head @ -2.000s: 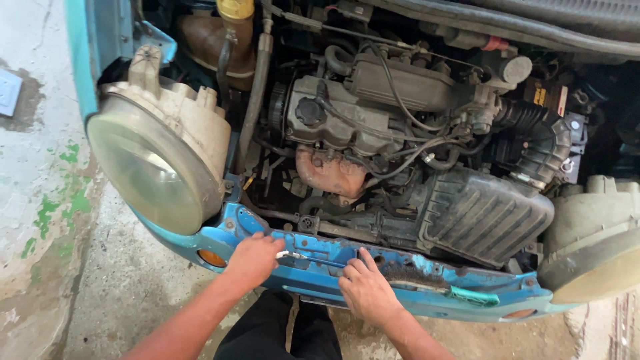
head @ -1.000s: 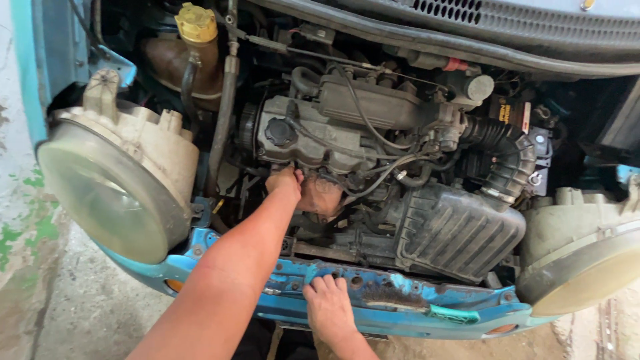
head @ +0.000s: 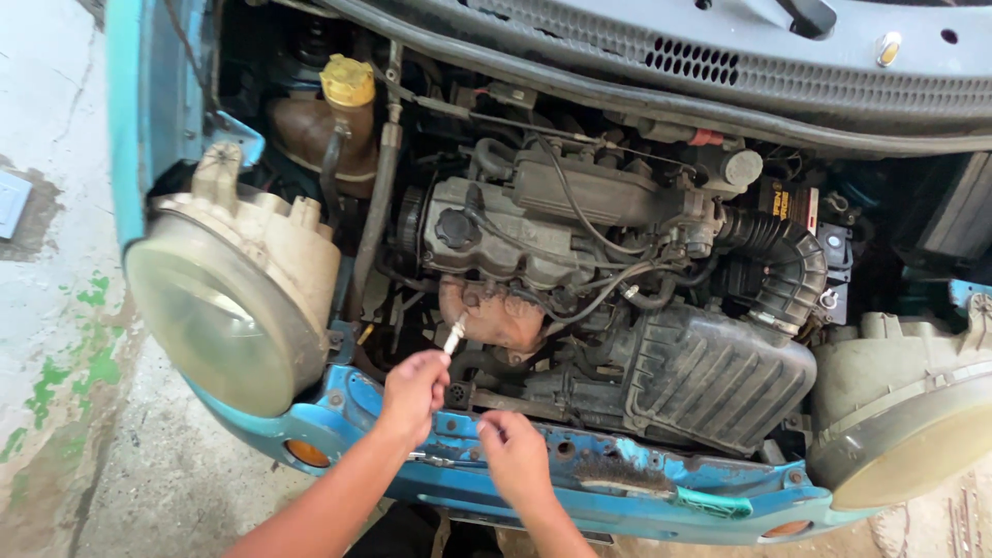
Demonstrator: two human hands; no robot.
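Note:
My left hand (head: pixel 416 390) pinches a spark plug (head: pixel 455 333) by its white end, with its metal end pointing up toward the rusty exhaust manifold cover (head: pixel 496 316). Beside it, to the right, my right hand (head: pixel 514 457) is over the blue front crossmember, fingers curled; whether anything is between them cannot be told. A metal socket extension or similar tool (head: pixel 432 459) lies on the crossmember between my two wrists. Behind the manifold sits the engine's valve cover (head: pixel 504 232) with a black oil filler cap (head: pixel 456 229) and ignition leads.
Large headlamps (head: pixel 225 310) (head: pixel 907 411) flank the bay. A black ribbed air filter housing (head: pixel 717 376) stands right of the manifold. A brush with a green handle (head: pixel 711 502) rests on the crossmember (head: pixel 356 395). A yellow-capped reservoir (head: pixel 347 81) is at the back left.
My left hand has drawn back from the engine beside the manifold toward the crossmember, and the spark plug now shows in its fingers. My right hand remains by the crossmember.

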